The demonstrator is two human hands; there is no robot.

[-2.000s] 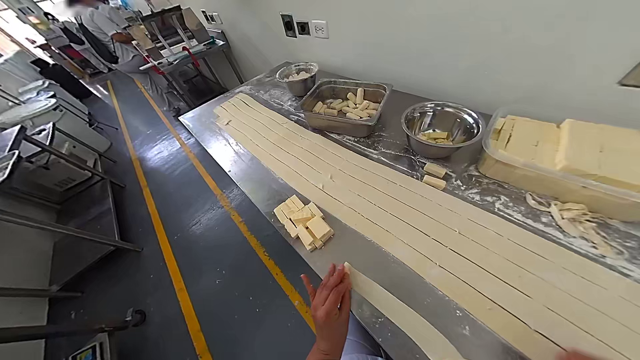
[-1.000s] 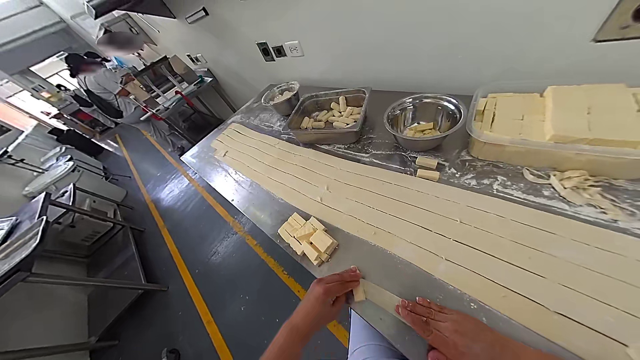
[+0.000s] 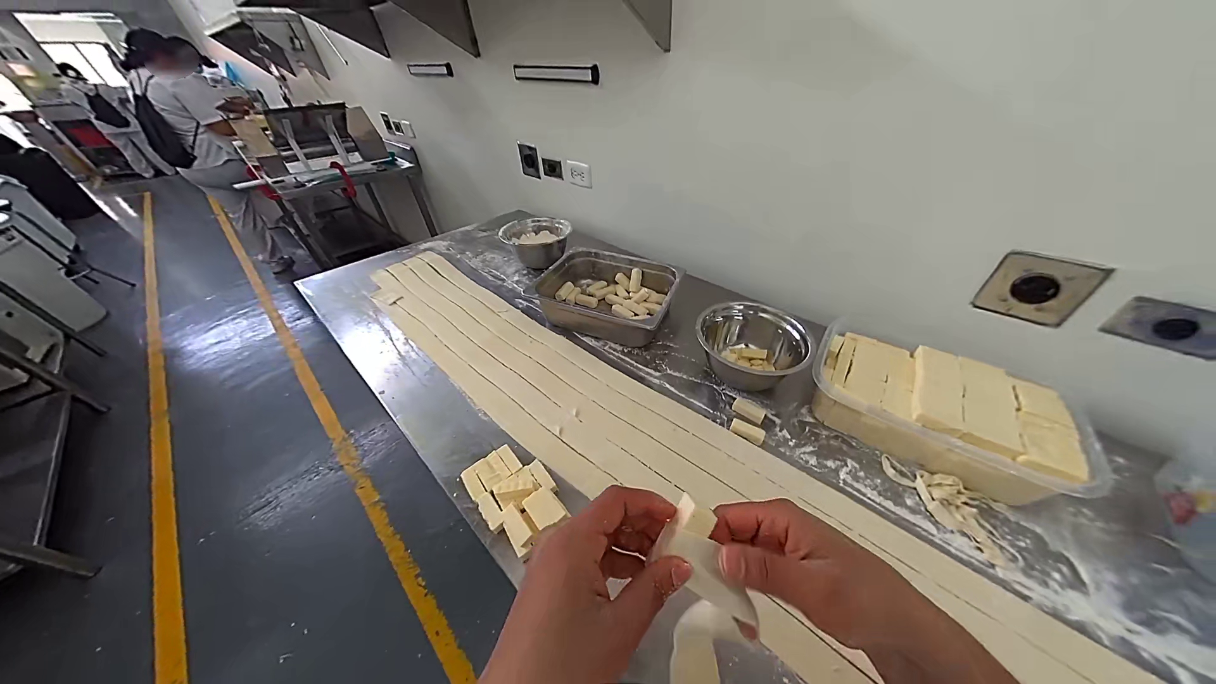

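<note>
My left hand (image 3: 617,570) and my right hand (image 3: 807,570) hold a cheese stick (image 3: 701,521) between them, with a dough strip (image 3: 708,570) partly around it. The strip's loose tail hangs below my fingers. Left of my left hand, a pile of cut cheese sticks (image 3: 515,494) lies near the table's front edge. Long parallel dough strips (image 3: 570,408) run along the steel table beyond my hands. Two cheese pieces (image 3: 748,431) lie past the strips, beside a steel bowl (image 3: 755,347) with more pieces in it.
Along the wall stand a small bowl of flour (image 3: 537,242), a steel pan of wrapped sticks (image 3: 608,296) and a plastic tub of cheese blocks (image 3: 959,408). Dough scraps (image 3: 950,503) lie before the tub. A person (image 3: 190,123) stands at a machine (image 3: 313,142) in the back left.
Both hands have come together and lifted the dough strip's end with a cheese stick; one second ago they were apart, low over the table. The view has swung to the right.
</note>
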